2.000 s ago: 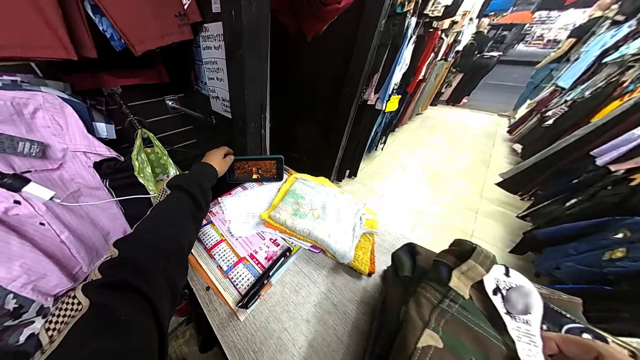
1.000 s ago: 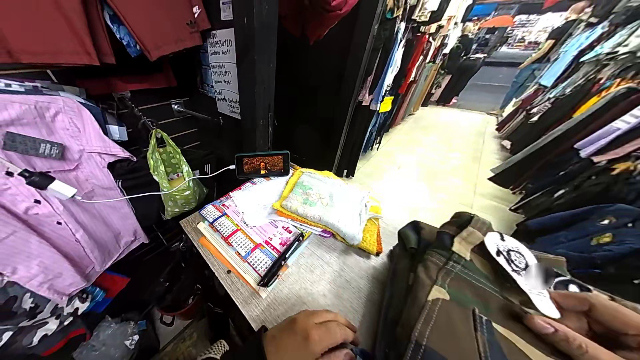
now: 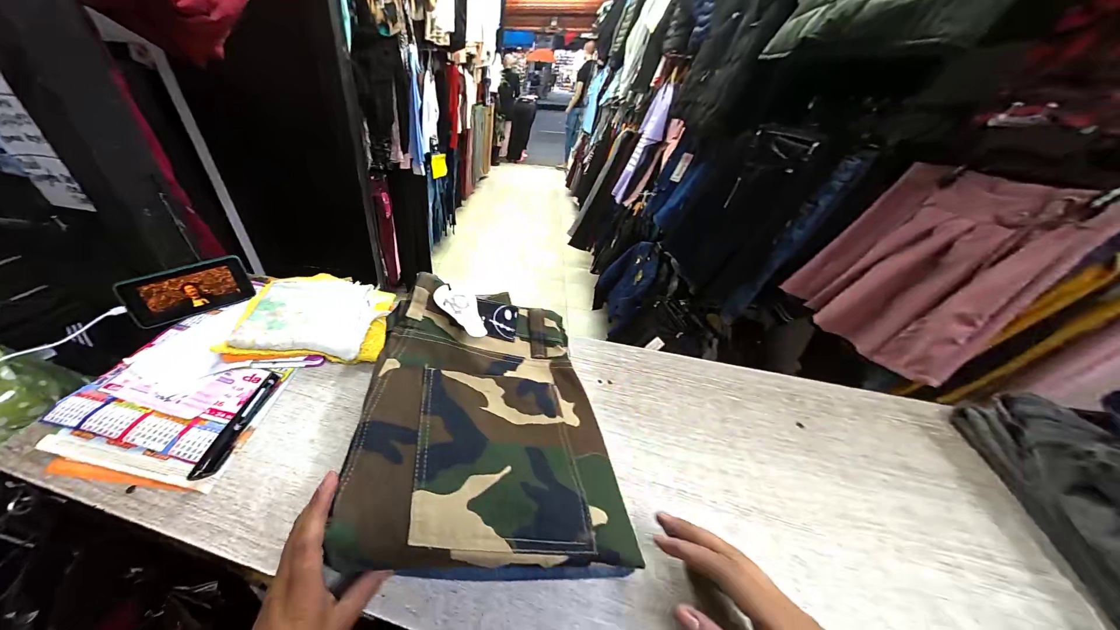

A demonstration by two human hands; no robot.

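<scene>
Folded camouflage trousers (image 3: 490, 437) lie on the pale wood-look counter, with a back pocket facing up. A white paper tag (image 3: 460, 310) and a dark tag (image 3: 497, 320) rest at their waistband. A thin blue edge shows beneath the near fold. My left hand (image 3: 317, 560) is at the near left corner of the trousers, thumb along the near edge and fingers along the side; whether it grips the cloth is unclear. My right hand (image 3: 731, 577) is just right of the near right corner, fingers apart, holding nothing.
At left on the counter (image 3: 752, 437) are a propped phone (image 3: 185, 290) with a cable, calendar sheets (image 3: 166, 411), a black pen (image 3: 234, 427) and folded yellow and white cloths (image 3: 302, 319). Dark grey garments (image 3: 1050, 481) lie at the right edge. Clothes racks flank an aisle (image 3: 516, 219).
The camouflage trousers now lie flat on the counter. My right hand has let go of the white tag. My left hand, at the phone two seconds ago, is now beside the trousers. The view has turned right.
</scene>
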